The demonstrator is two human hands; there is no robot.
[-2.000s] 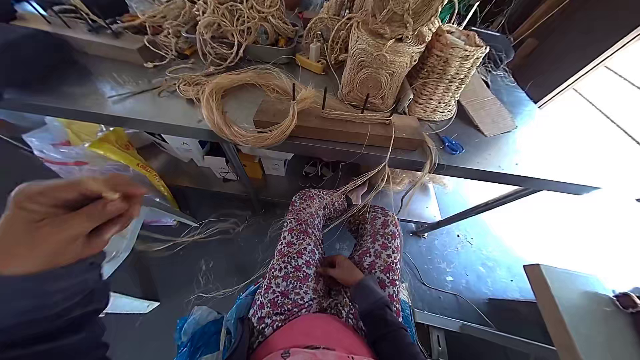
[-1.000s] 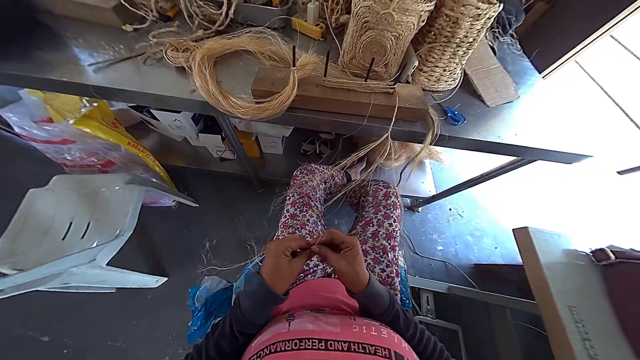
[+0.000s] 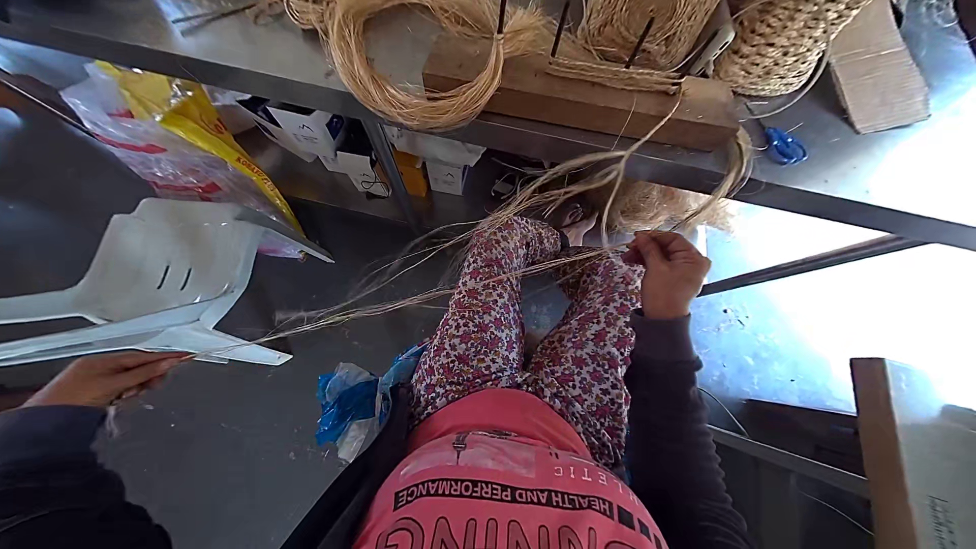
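Pale natural fiber strands (image 3: 412, 300) stretch across my lap between my two hands. My left hand (image 3: 114, 377), far out at the left, pinches their thin end. Near my right knee, my right hand (image 3: 669, 271) grips the other end between thumb and fingers. Above, a braided fiber cord (image 3: 614, 75) runs along nails in a wooden block (image 3: 526, 91) on the table edge, and loose strands hang from its right end down toward my knees. A coiled hank of blond fiber (image 3: 415, 114) hangs over the block's left side.
Woven baskets (image 3: 785, 49), blue-handled scissors (image 3: 785, 146) and a cardboard piece (image 3: 877, 69) lie on the metal table (image 3: 290, 72). A white plastic chair (image 3: 164, 259) lies at the left near plastic bags (image 3: 152, 145). Boxes (image 3: 305, 133) stand under the table. A board (image 3: 881, 442) rises at the lower right.
One second ago both hands were together over my lap. My left hand has moved far to the left and my right hand up and right, with strands now drawn between them.
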